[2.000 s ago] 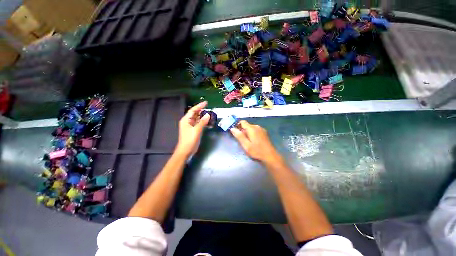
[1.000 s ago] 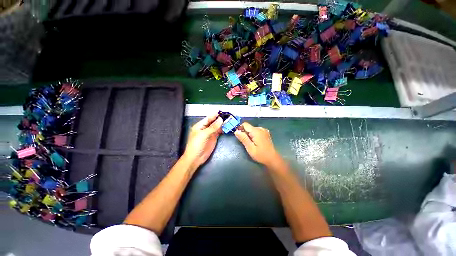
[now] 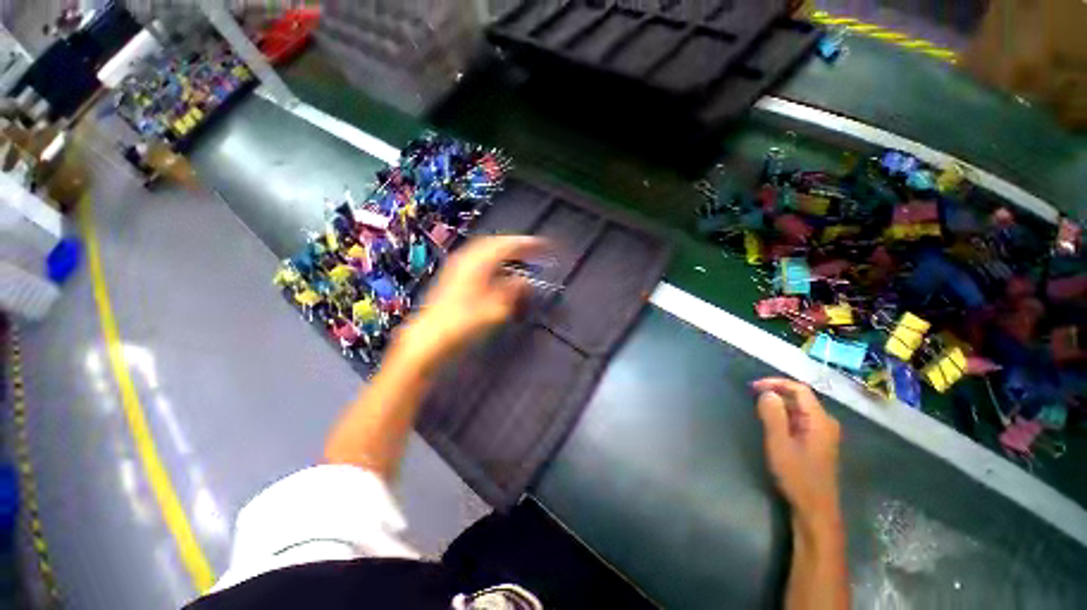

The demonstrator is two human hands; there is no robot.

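My left hand is blurred over the black compartment tray. It holds a small clipped unit, whose wire handles stick out past the fingers; its dark part is mostly hidden and blurred. My right hand hovers over the green bench with loosely curled fingers and nothing visible in it. A dense heap of clipped units covers the tray's left end, in blue, red, yellow and teal. Loose binder clips lie heaped beyond the pale rail.
Stacked black trays stand across the line. The pale metal rail runs between bench and conveyor. Another heap of coloured clips is at the far left. A grey floor with a yellow line lies left of the bench.
The view has turned left. My hands have parted; my left hand has carried the unit over the tray. The blue clip has left my right hand, which remains over the bench.
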